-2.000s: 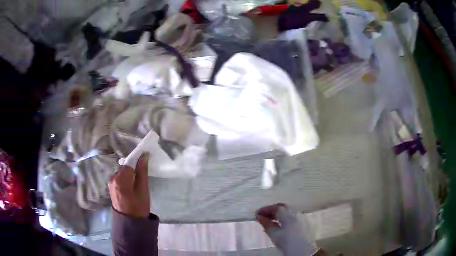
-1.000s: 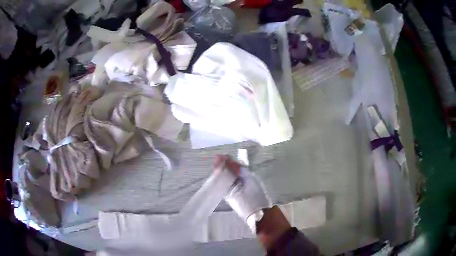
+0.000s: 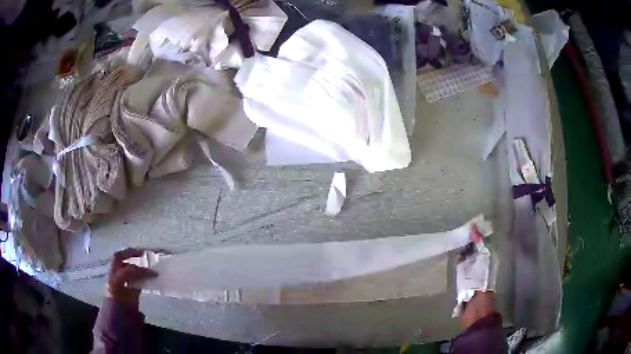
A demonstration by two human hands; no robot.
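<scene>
A white interlining strip (image 3: 297, 263) is stretched between my hands over a beige fabric strip (image 3: 367, 288) that lies flat near the table's front edge. My left hand (image 3: 129, 274), bare, holds the strip's left end low at the fabric strip's left end. My right hand (image 3: 475, 266), in a white glove with fingertips showing, pinches the strip's right end, past and above the fabric strip's right end. The white strip covers much of the fabric strip's upper part.
A white interlining pile (image 3: 332, 97) lies at the table's centre. A tied beige bundle (image 3: 90, 145) is at the left. A small white offcut (image 3: 336, 193) lies mid-table. A pale roll with a purple tie (image 3: 536, 256) lies along the right edge. Checked fabric (image 3: 453, 81) lies on the far side.
The white strip, earlier blurred and hanging from my hand, is now spread lengthwise. My right hand has moved right, and my left hand is in view again at the left end.
</scene>
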